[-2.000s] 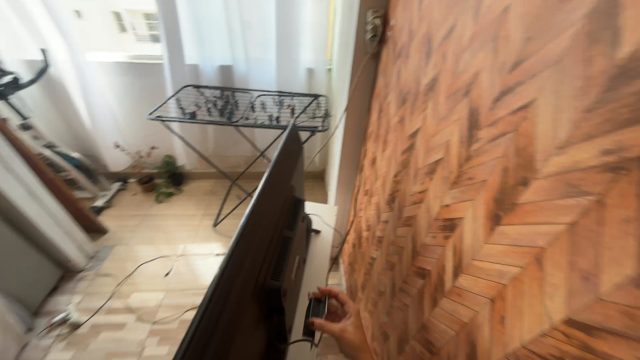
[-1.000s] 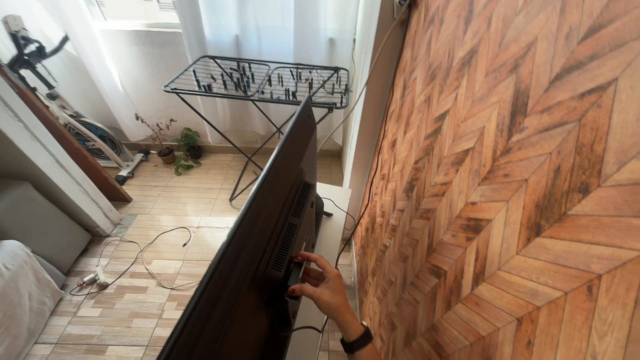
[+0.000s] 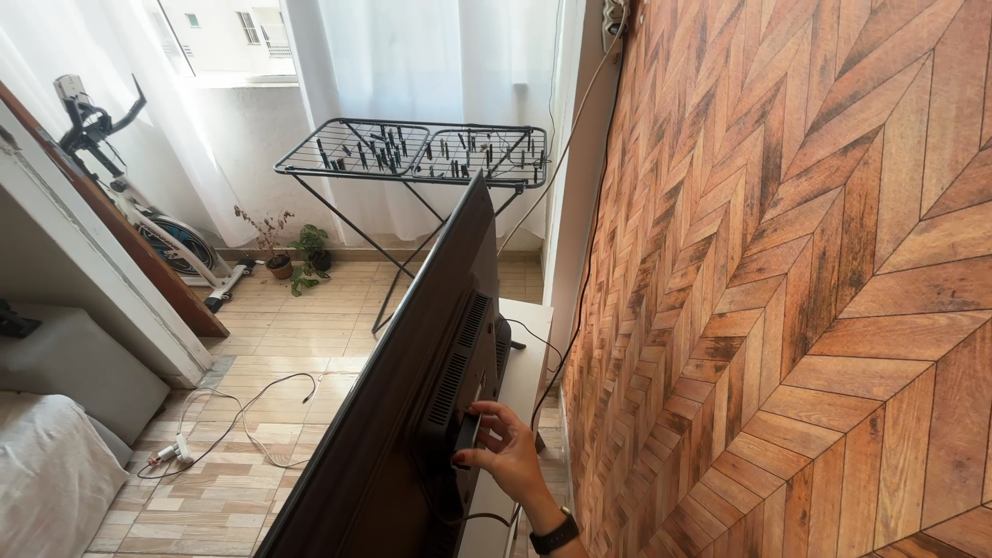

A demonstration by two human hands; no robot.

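My right hand, with a dark watch on its wrist, grips a small black box between thumb and fingers. The box is against or very close to the back of a flat-screen television; whether they touch cannot be told. Vents and a raised housing show on the television's back. It stands on a white cabinet. A black cable curves below the hand. My left hand is out of view.
A herringbone wood-pattern wall rises at the right. Beyond the television stands a folding drying rack with clothespins. Potted plants and an exercise bike are farther left. Cables with a white plug adapter lie on the tiled floor.
My right hand, with the black box, has moved from beside the television's back to right against or near its housing. The view has shifted somewhat.
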